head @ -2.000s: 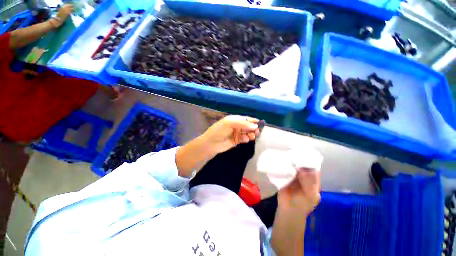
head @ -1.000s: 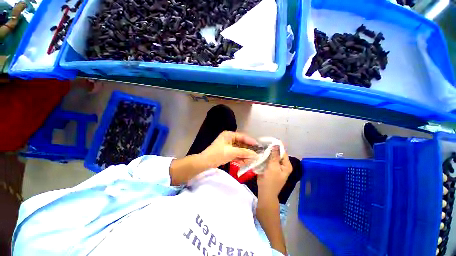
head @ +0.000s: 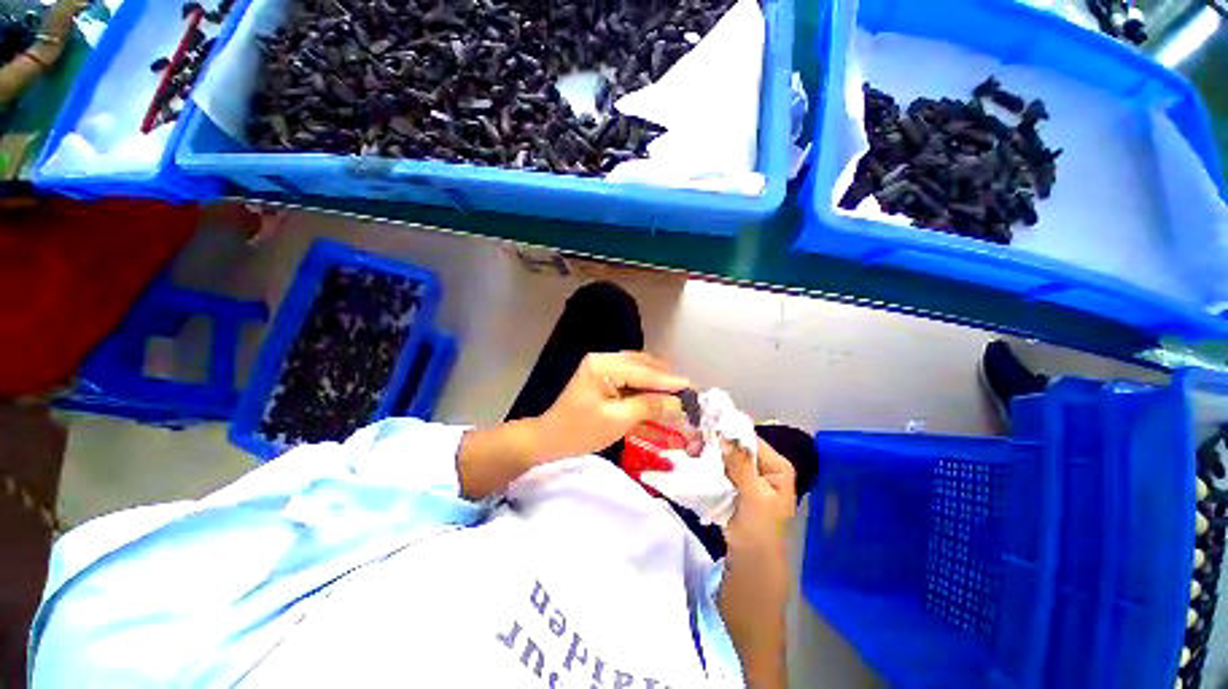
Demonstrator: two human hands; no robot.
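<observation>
My left hand (head: 606,404) holds a small dark part (head: 690,404) at its fingertips, above my lap. My right hand (head: 761,478) holds a crumpled white cloth (head: 707,474) close against the part's right side. Fingers and cloth hide much of the part. A bright red object (head: 646,451) shows at my lap behind the hands, partly covered by the cloth.
A large blue tray (head: 471,189) heaped with dark parts stands on the bench, a smaller-pile tray (head: 943,263) right of it. Left are another tray (head: 115,182), a floor tray (head: 249,417) and a person in red (head: 94,283). Blue crates (head: 875,538) stand at right.
Since two seconds ago my hands have come together over my lap, bringing cloth and part together. Since one second ago the cloth has opened out and hangs lower. The view has tilted down.
</observation>
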